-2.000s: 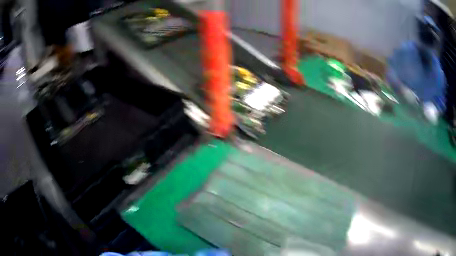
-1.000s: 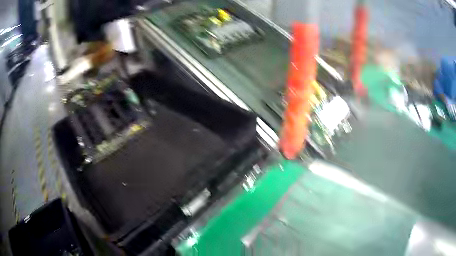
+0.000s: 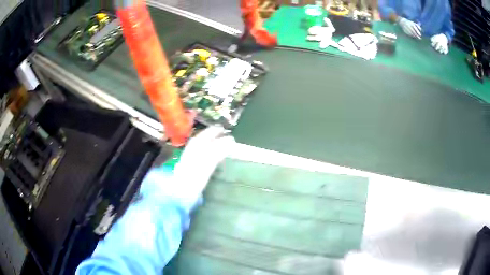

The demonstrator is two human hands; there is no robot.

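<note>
A circuit board in a black pallet (image 3: 220, 86) lies on the dark green conveyor, with a white ribbed part and yellow parts on it. My left hand (image 3: 207, 153), in a white glove with a blue sleeve, reaches from the lower left to the pallet's near corner. Its fingertips are blurred, so I cannot tell whether they grip it. A blurred white shape at the bottom edge looks like my gloved right hand (image 3: 360, 264), mostly cut off. The pale green slatted sheet (image 3: 285, 209) lies flat on the bench in front of me.
An orange-red wrapped post (image 3: 153, 72) stands beside the pallet. A second board (image 3: 94, 37) lies farther up the conveyor. A black tote (image 3: 80, 156) at left holds a pallet. Across the conveyor, a person's gloved hands (image 3: 424, 35) rest near white gloves (image 3: 360, 45). A black object (image 3: 478, 255) is at right.
The view has swung right and steadied. My left arm has come in from the lower left and its hand is now at the pallet's near corner. The white shape at the bottom has appeared.
</note>
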